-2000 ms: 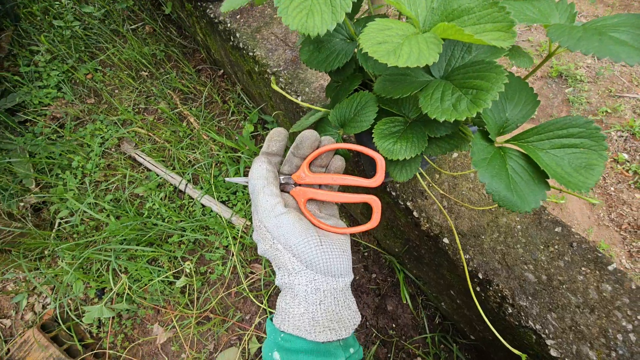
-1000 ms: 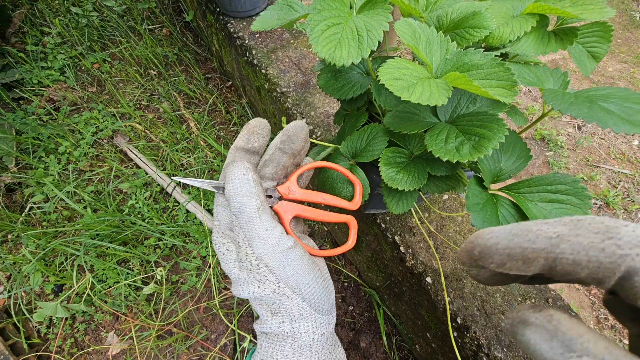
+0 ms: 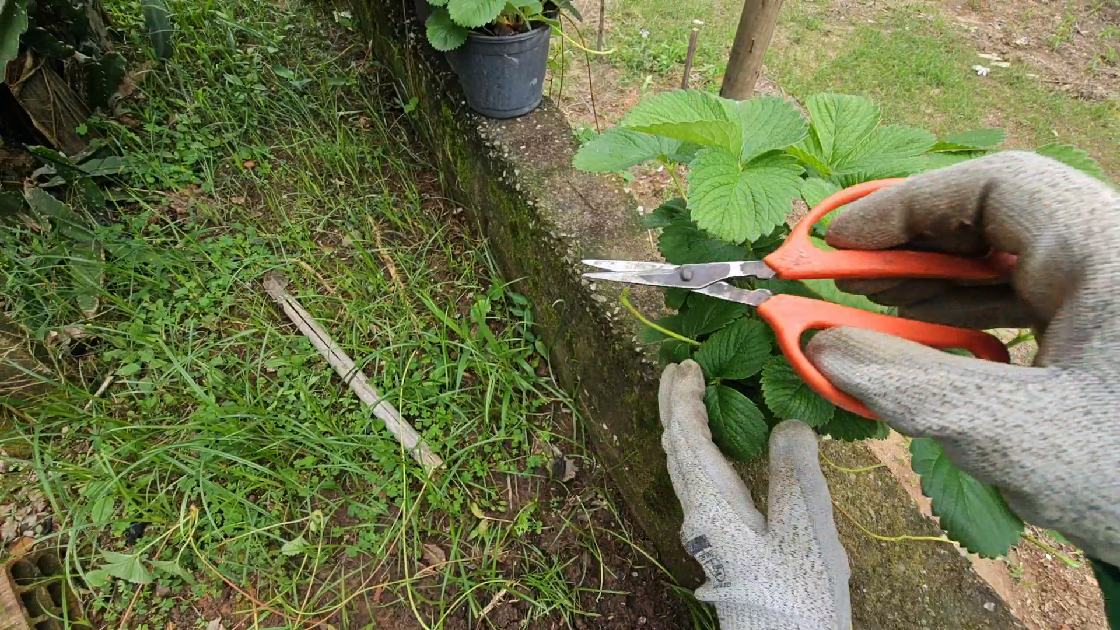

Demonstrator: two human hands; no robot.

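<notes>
My gloved right hand [image 3: 989,289] has its thumb and fingers in the orange handles of a pair of garden scissors [image 3: 691,275]. The narrow blades point left, slightly parted at the tips. Below the scissors, my gloved left hand [image 3: 752,516] holds nothing, its fingers apart beside the lower leaves of a strawberry plant [image 3: 744,188]. A pale green runner [image 3: 656,322] curves out from the leaves, just above the left fingertips. Other thin runners [image 3: 892,534] trail over the wall. The base of the plant is hidden behind leaves and hands.
A mossy concrete wall [image 3: 569,192] runs diagonally, with a black pot [image 3: 503,74] holding another plant on it. Grass and a weathered wooden stick [image 3: 350,372] lie left of the wall. A wooden post [image 3: 751,48] stands behind. Part of a brick [image 3: 39,595] shows bottom left.
The scissors have passed from my left hand, where they lay in both earlier frames, to my right hand, which has come in from the right. The view has shifted, showing the black pot more fully.
</notes>
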